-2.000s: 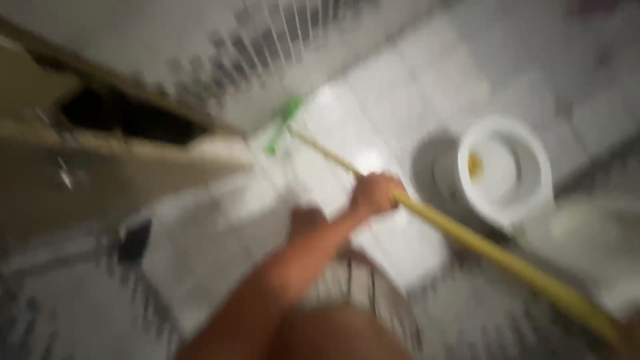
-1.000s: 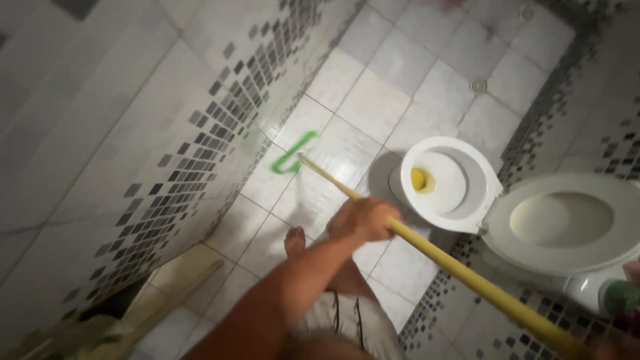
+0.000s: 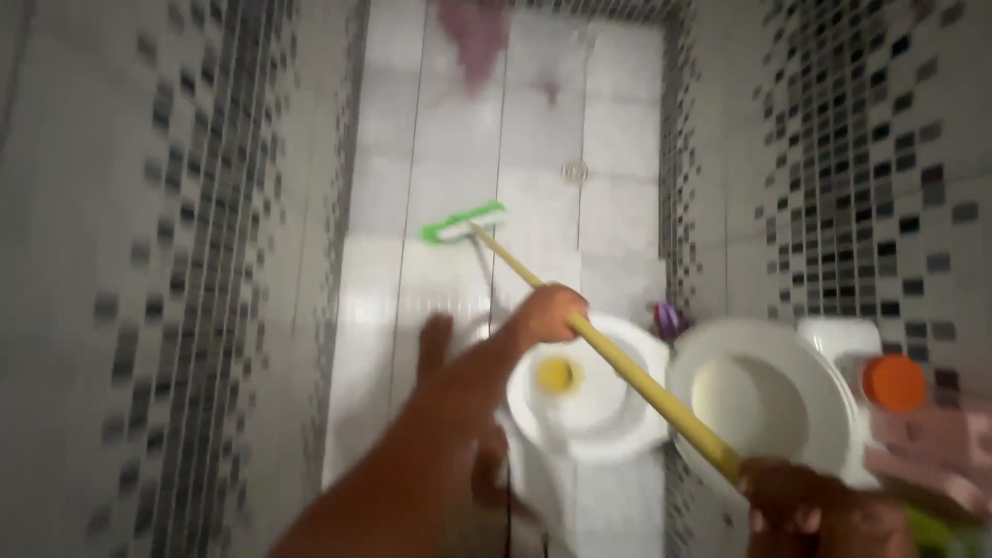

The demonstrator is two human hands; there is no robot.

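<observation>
A yellow pole [image 3: 647, 384] runs from the lower right up to a green and white head [image 3: 463, 222], a squeegee or brush, that rests on the tiled floor [image 3: 457, 147]. My left hand [image 3: 552, 312] is closed around the middle of the pole, above the toilet bowl. Near the pole's upper end, at the lower right, my right hand [image 3: 821, 504] grips it; that hand is dark and blurred. Beneath the pole is the white toilet bowl [image 3: 589, 434] with a yellow patch inside.
The raised toilet lid [image 3: 763, 403] stands right of the bowl, near an orange cap [image 3: 894, 383] and a purple object [image 3: 665, 319]. Walls with mosaic tiles flank the floor. A round drain [image 3: 574, 171] and reddish stains [image 3: 474, 46] lie farther up. My bare feet [image 3: 434, 341] are beside the bowl.
The view has turned strongly, bringing the far floor and its stains into sight. The green head has moved away from the left wall. Both hands still hold the pole, the right one now plainly visible.
</observation>
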